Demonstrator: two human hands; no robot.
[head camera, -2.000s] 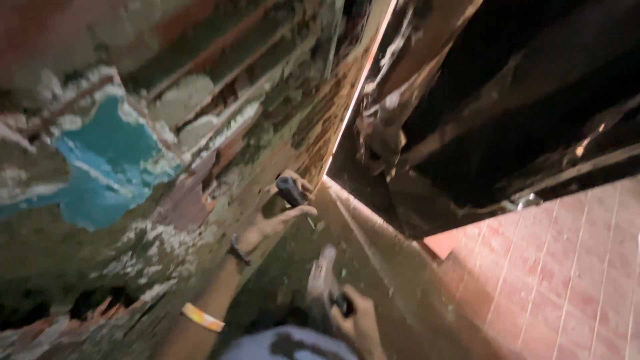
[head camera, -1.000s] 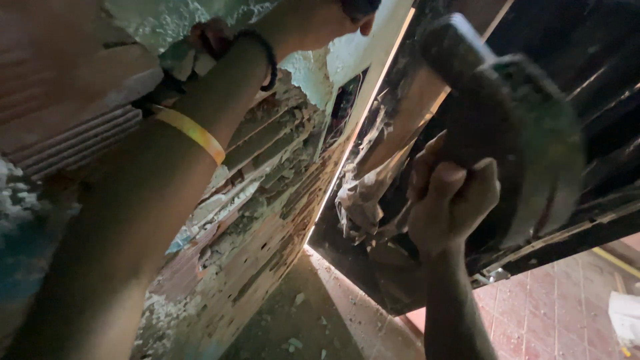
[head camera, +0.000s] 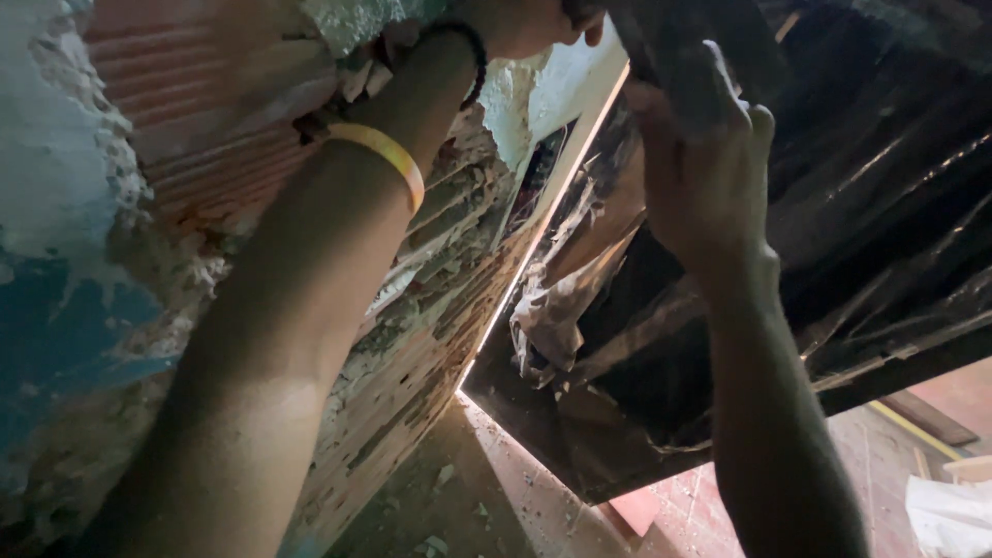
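Observation:
My left hand (head camera: 535, 27) is at the top edge, against the upper part of a broken wall (head camera: 465, 256), its fingers around a dark tool (head camera: 583, 12) that is mostly cut off by the frame. That wrist wears a black bracelet and a yellow band. Right of it, my right hand (head camera: 705, 170) is raised and grips a dark, blurred hammer (head camera: 690, 54); its head blends into the dark background. Exposed ribbed brick (head camera: 209, 101), crumbling mortar and blue-green plaster (head camera: 70, 333) surround my left forearm.
Black plastic sheeting (head camera: 651, 372) covers a large panel at the right, with a bright gap along its left edge. Rubble bits (head camera: 446, 474) lie on the floor below. A white sack or sheet (head camera: 949, 511) lies on reddish floor tiles (head camera: 690, 496) at the lower right.
Both hands were low in the frame two seconds ago and have since come up along the wall. The hammer has moved upward and left since one second ago. The view has shifted.

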